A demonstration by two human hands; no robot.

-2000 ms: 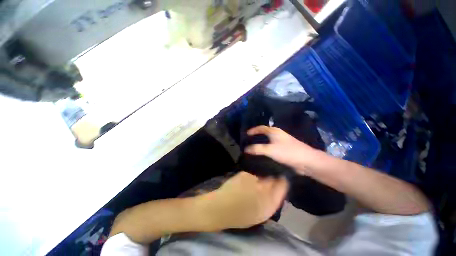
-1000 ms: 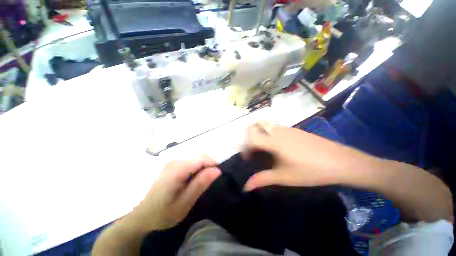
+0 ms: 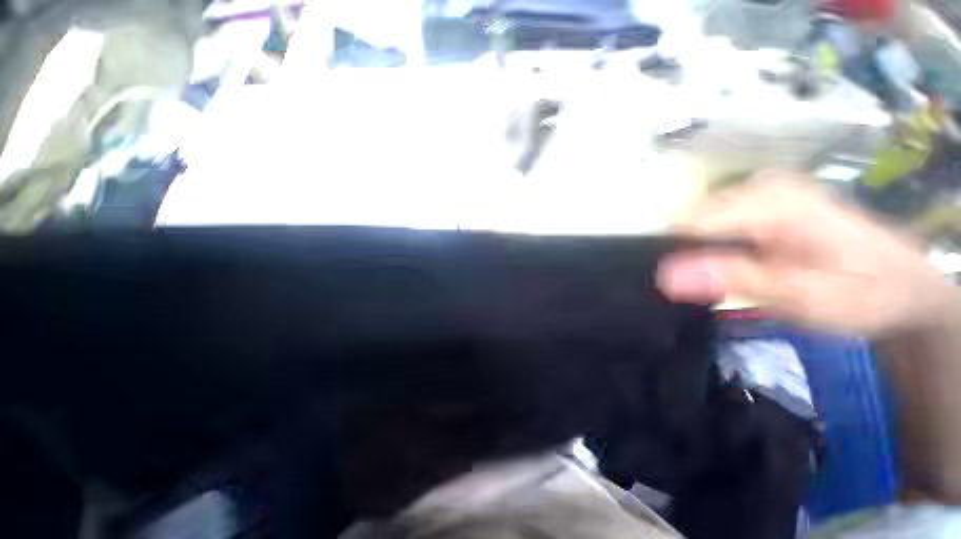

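Note:
A large black cloth (image 3: 422, 305) is stretched across the view from the left edge to my right hand, with a nearly straight upper edge in front of the white table. My right hand (image 3: 801, 253) is blurred and grips the cloth's upper right corner between thumb and fingers. My left hand is not in view; the cloth runs out of the picture on the left. The sewing machine (image 3: 780, 116) stands behind the cloth at the upper right, overexposed and blurred.
The white table (image 3: 369, 147) lies behind the cloth. A blue crate (image 3: 848, 411) is at the lower right, beside whitish plastic or cloth (image 3: 769, 368) and more dark cloth. Cluttered cloth pieces (image 3: 137, 168) are at the upper left. A yellow object (image 3: 906, 147) is at the upper right.
The black cloth has been raised from the lap and spread wide across the view. My right hand moved right with its corner; my left hand left the picture. The camera view has turned left.

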